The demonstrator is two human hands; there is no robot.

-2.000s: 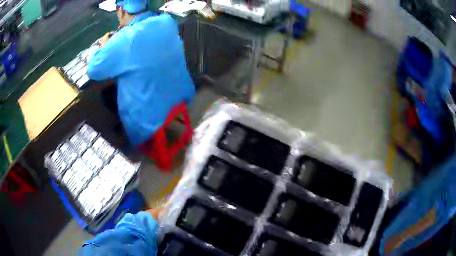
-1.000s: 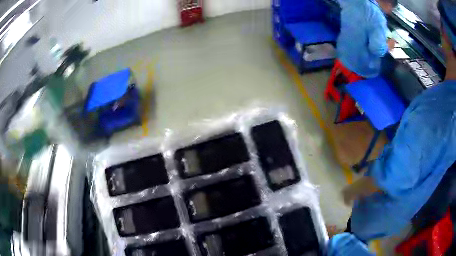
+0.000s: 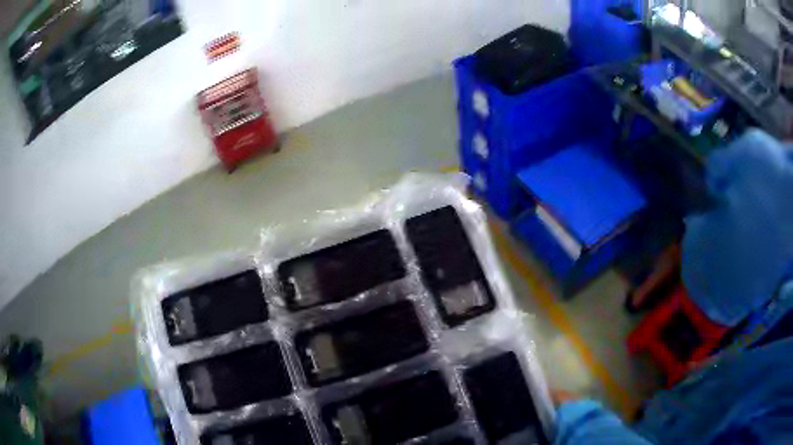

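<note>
A large clear blister tray (image 3: 513, 326) is in front of me, tilted in the picture, with its lower part cut off by the bottom edge. Its pockets hold several black phone housings (image 3: 363, 341). Shiny, crinkled clear plastic shows along its rim. My right hand (image 3: 569, 398) is at the tray's right edge, small and blurred, with a blue sleeve below it; the fingers are mostly hidden. My left hand is out of the picture.
Blue crates (image 3: 496, 130) stand ahead right, one with a black bag on top. Right are a seated person in blue (image 3: 739, 235), a red stool (image 3: 674, 335) and a bench. Another blue smock shows lower right. A red box (image 3: 236, 122) stands by the wall; a blue object is lower left.
The view has swung from the bench aisle towards the white wall and the blue crates. The tray has stayed in front of me. My left hand is not in view in any clear way now.
</note>
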